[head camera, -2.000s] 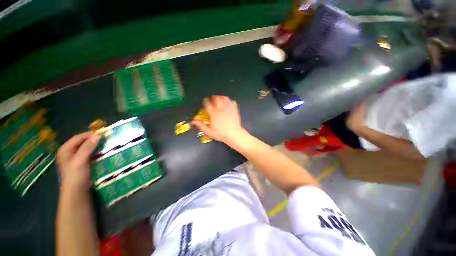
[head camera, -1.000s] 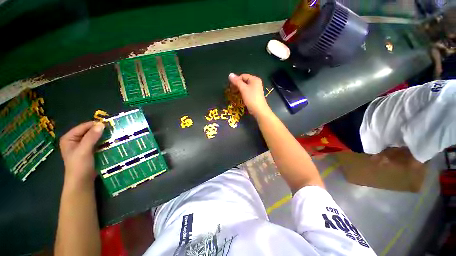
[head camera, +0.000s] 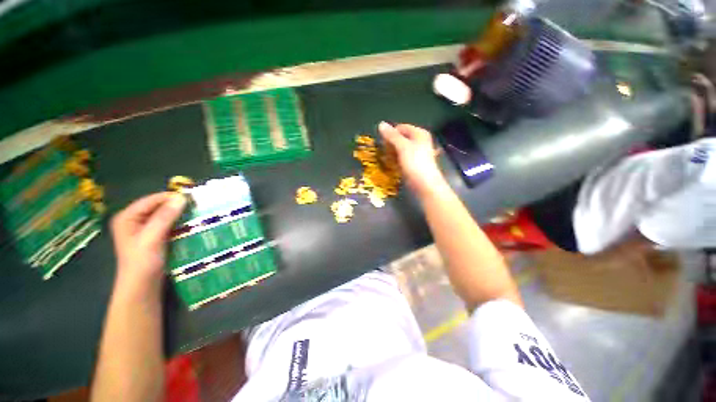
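A green PCB panel (head camera: 225, 250) lies at centre left, with pale rails and dark slots. My left hand (head camera: 149, 232) is at its far left corner, thumb and finger pinched at a yellow part (head camera: 180, 182) that sticks out beyond the fingertips. Whether the fingers also touch the panel is unclear. My right hand (head camera: 412, 153) is at the right side of the loose pile of yellow parts (head camera: 378, 177), its fingertips over the pile's far right edge. Blur hides whether it holds a part. A few yellow parts lie apart, left of the pile.
A stack of unfilled panels (head camera: 257, 127) lies at the far centre. Filled panels (head camera: 51, 204) with yellow pieces are at left. A phone (head camera: 466, 153), white oval object (head camera: 452, 89) and dark ribbed fan (head camera: 542, 71) are at right. Another person's white sleeve (head camera: 667, 196) shows at far right.
My right hand has moved from the near left part of the yellow pile to its right side, uncovering the scattered parts. My left hand stays at the panel's corner. The view has shifted slightly.
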